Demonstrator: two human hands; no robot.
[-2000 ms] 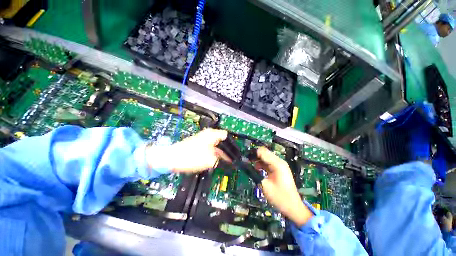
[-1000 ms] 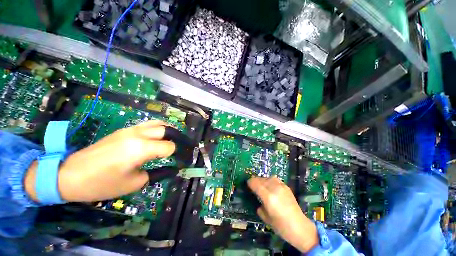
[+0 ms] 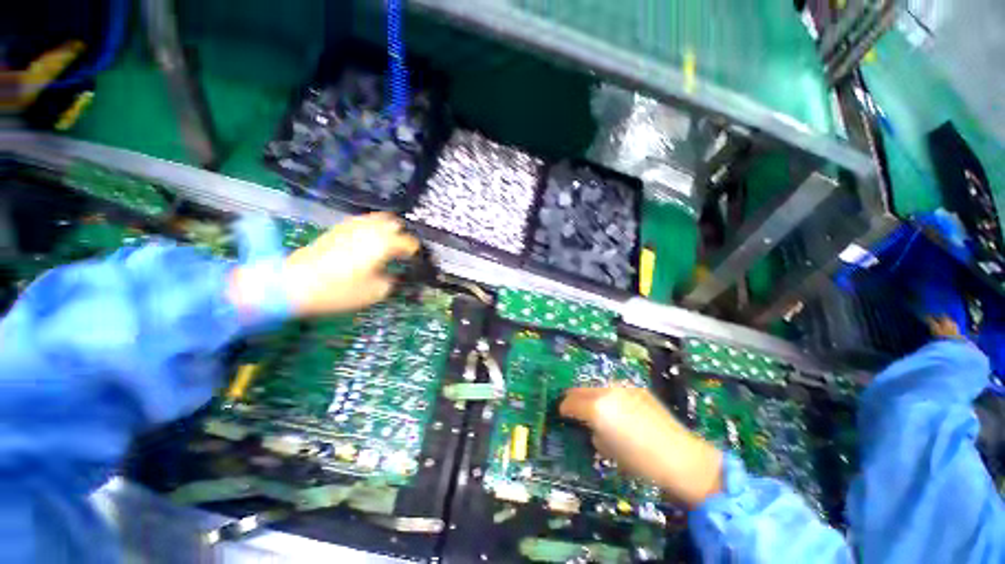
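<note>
My left hand (image 3: 347, 264), blurred, is over the rear edge of the left circuit board (image 3: 380, 369), just in front of the bins. Something dark is by its fingertips; I cannot tell if it is held. My right hand (image 3: 645, 441) is low over the middle circuit board (image 3: 523, 380), fingertips pointing down at its centre; they hide what lies beneath. A yellow component (image 3: 519, 443) stands on that board. Both boards lie in black pallets. A pale green clamp (image 3: 472, 391) lies between them.
Behind the rail (image 3: 474, 264) stand a bin of dark blocks (image 3: 358, 138), a bin of small silver-white parts (image 3: 479, 190) and a bin of grey blocks (image 3: 590, 226). Clear plastic bags (image 3: 650, 143) lie beside them. Another person's blue sleeve (image 3: 926, 430) is at the right.
My left hand has moved back from over the left board towards the bins. My right hand remains over the middle board. The view has shifted, showing more of the left bin.
</note>
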